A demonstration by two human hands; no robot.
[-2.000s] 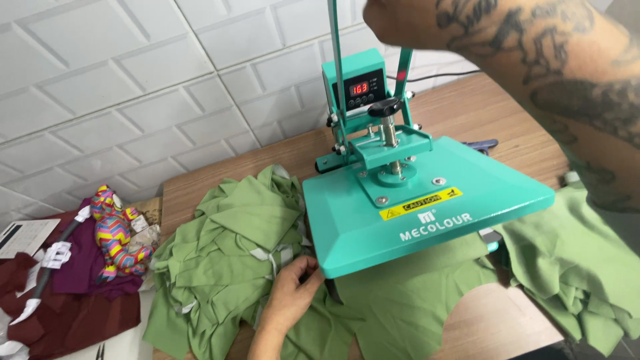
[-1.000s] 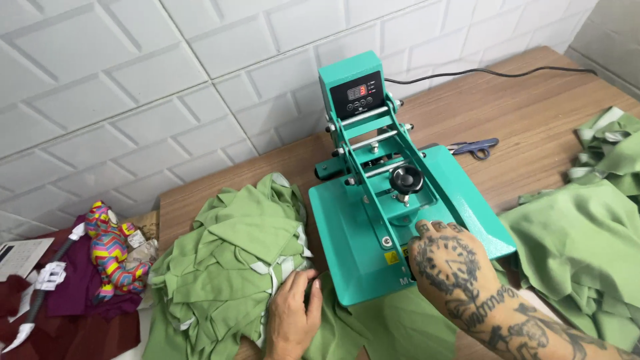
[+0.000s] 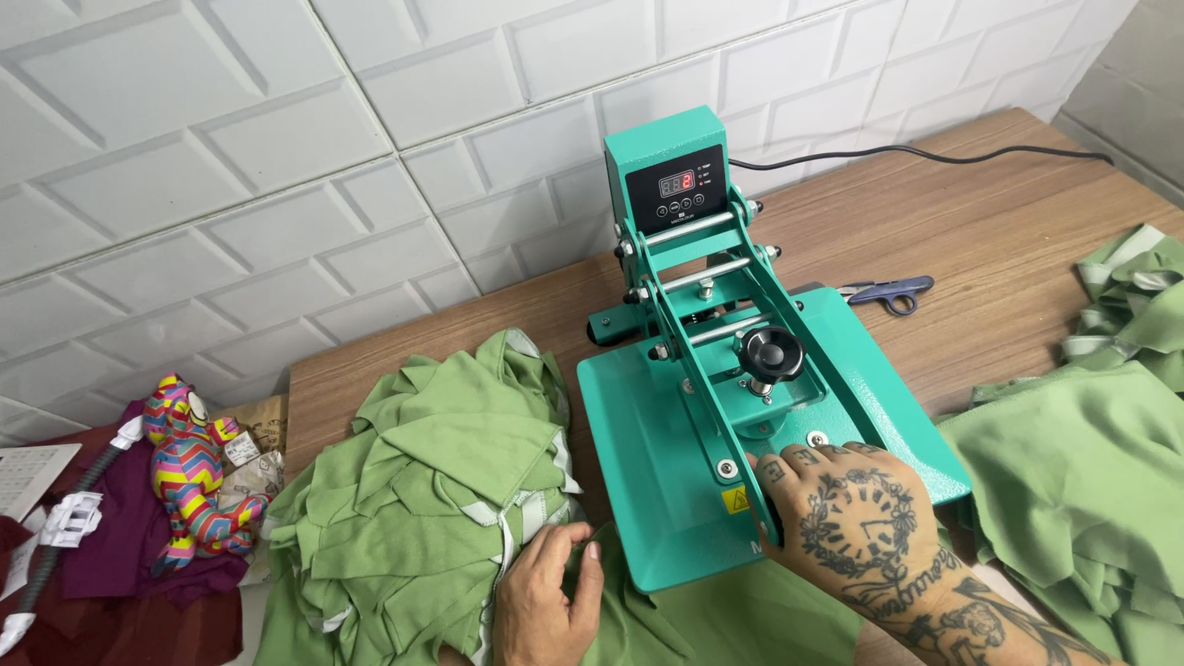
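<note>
A teal heat press [image 3: 629, 462] stands on the wooden table with its upper plate down and its lever lowered. My right hand [image 3: 846, 518] is closed around the lever's grip at the front. Green fabric [image 3: 740, 615] reaches out from under the front of the plate. My left hand [image 3: 548, 592] rests, fingers slightly bent, on green cloth between the press and a heap of green fabric pieces [image 3: 435, 453]. Nothing shows gripped in it. A black pressure knob [image 3: 771, 354] sits above the plate, and the control panel [image 3: 683, 190] has a lit red digit.
Thread snips [image 3: 888, 292] lie behind the press on the wooden table [image 3: 971, 213]. More green fabric [image 3: 1082, 462] is at the right. A black cable [image 3: 925, 151] runs along the white tiled wall. At the left are a colourful patterned figurine [image 3: 190, 472] and maroon cloth [image 3: 185, 629].
Two seconds ago the lever stood raised; my right hand has brought it down, and the plate now sits lower. My left hand has moved off the plate's front left corner. The panel's reading has changed.
</note>
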